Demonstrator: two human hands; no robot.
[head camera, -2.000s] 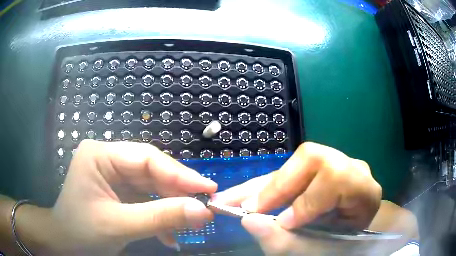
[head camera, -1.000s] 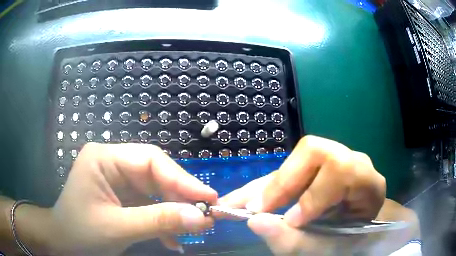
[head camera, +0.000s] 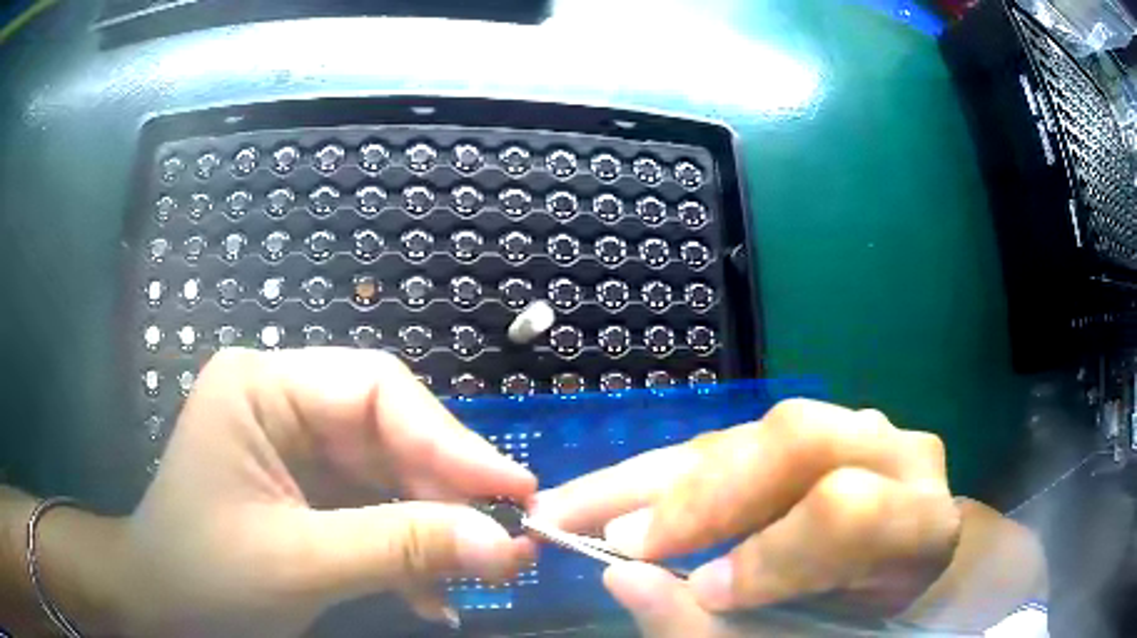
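Note:
My left hand (head camera: 324, 486) pinches a small dark round component (head camera: 506, 515) between thumb and index finger. My right hand (head camera: 798, 523) holds silver tweezers (head camera: 576, 542), and their tip touches or nearly touches the component's right edge. Both hands are above a translucent blue film (head camera: 599, 430) with rows of tiny pale pads. The film lies over the near part of a black component tray (head camera: 742, 293) with round pockets holding shiny parts. A whitish rounded piece (head camera: 531, 323) rests on the tray. The hands hide part of the film and tray.
A green mat (head camera: 848, 237) lies under the tray. Another black tray (head camera: 312, 15) is cut off at the far edge. Black trays (head camera: 1041, 187) stand at the right, with clear plastic above them. A bracelet is on my left wrist.
The component has turned in my left fingers, its pale face showing a second ago and now a dark one. My right hand's knuckles have dropped and the tweezers slope more steeply.

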